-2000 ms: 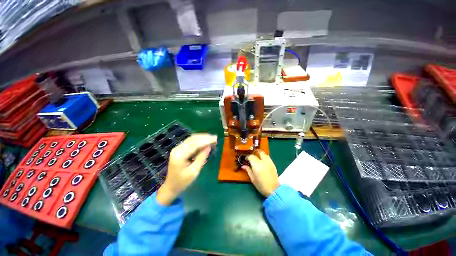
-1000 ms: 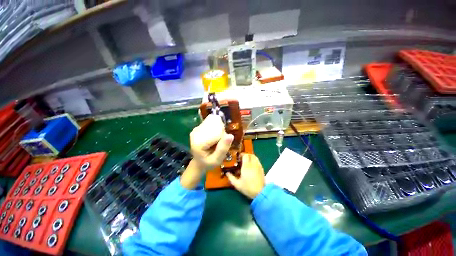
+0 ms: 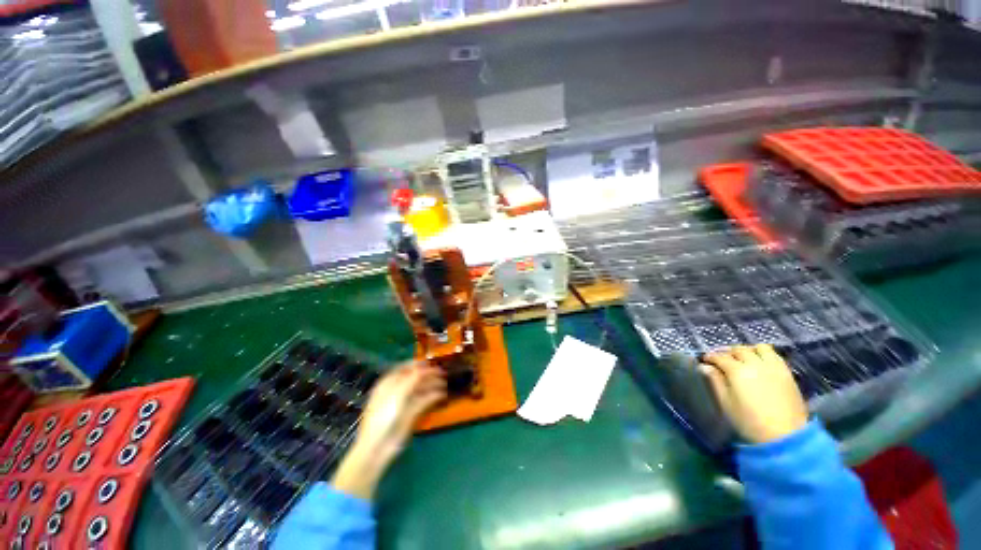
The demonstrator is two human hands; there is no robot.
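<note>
The toggle press (image 3: 432, 306) stands on its orange-brown base (image 3: 493, 371), with its red-tipped lever (image 3: 402, 201) raised. My left hand (image 3: 400, 402) is at the left side of the press nest, fingertips close together; whether they hold a part cannot be seen. My right hand (image 3: 758, 393) is over the near edge of the right stack of clear trays (image 3: 742, 290), fingers bent down; what is under the fingertips is hidden. The left blister tray (image 3: 269, 424) lies left of the press with dark discs in its pockets.
A red tray (image 3: 77, 457) with ring parts lies far left, near a blue-cased device (image 3: 77, 346). A white control box (image 3: 516, 258) is behind the press. A white paper (image 3: 570, 380) and a blue hose (image 3: 656, 392) lie to the right. More red trays (image 3: 871, 161) are stacked back right.
My right hand has left the press nest and moved right to the clear trays. My left hand has come down from the lever to the nest. The view has shifted right.
</note>
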